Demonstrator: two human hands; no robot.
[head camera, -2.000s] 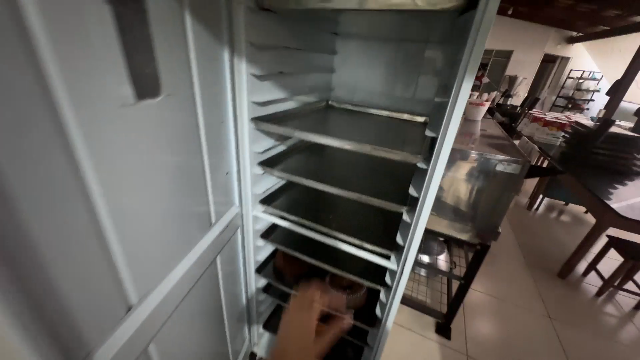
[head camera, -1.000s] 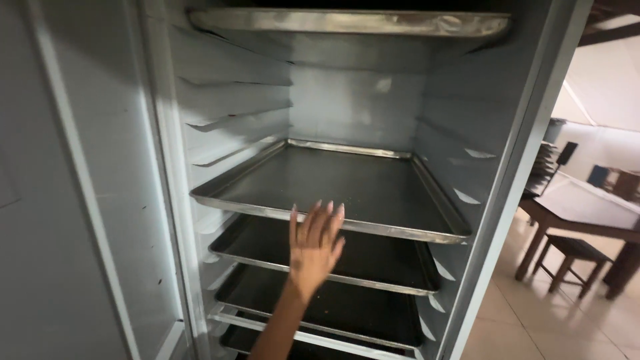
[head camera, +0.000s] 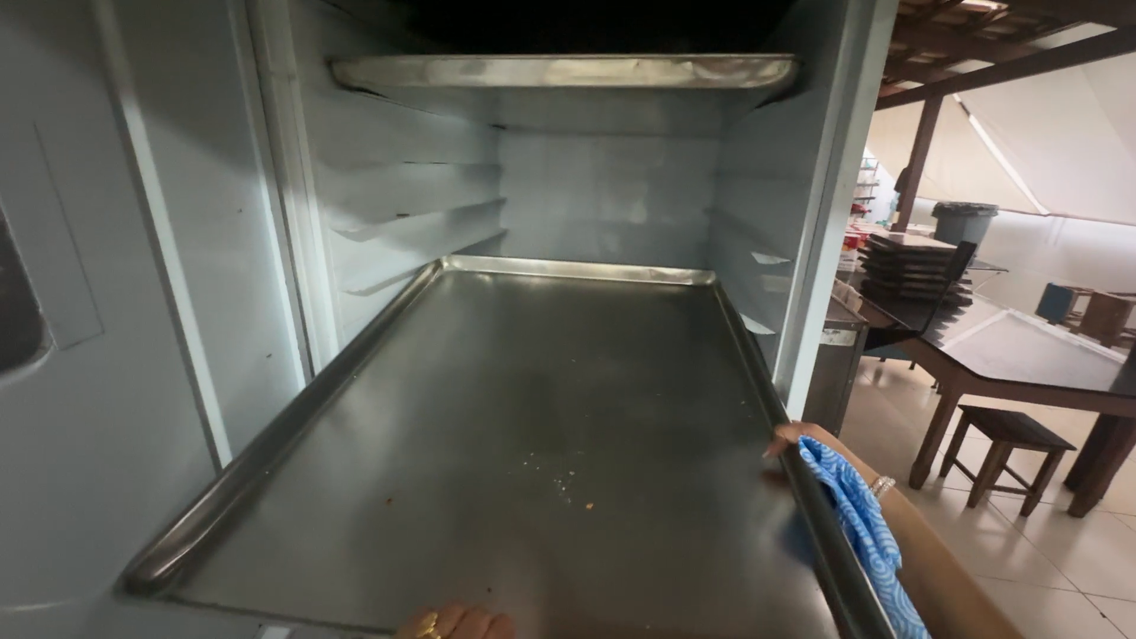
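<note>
A large metal baking tray (head camera: 532, 399) with a few crumbs on it is partly out of a tall metal cabinet (head camera: 603, 169). My left hand (head camera: 457, 621), with a gold-coloured ring, grips the tray's front edge at the bottom of the view; most of this hand is cut off. My right hand (head camera: 803, 435) is closed round the tray's right rim and also holds a blue patterned cloth (head camera: 856, 510) against the rim's outer side. The right fingers are partly hidden by rim and cloth.
Another tray (head camera: 568, 71) rests higher in the cabinet, above side runners. The cabinet door (head camera: 177, 222) stands open at left. At right are a wooden stool (head camera: 1012, 439), a table (head camera: 1029, 355) and a stack of dark trays (head camera: 914, 271).
The large tray has come outward from the cabinet. One hand reached toward the trays in the earlier frames; now both hands are on the tray, and a blue cloth has come into view.
</note>
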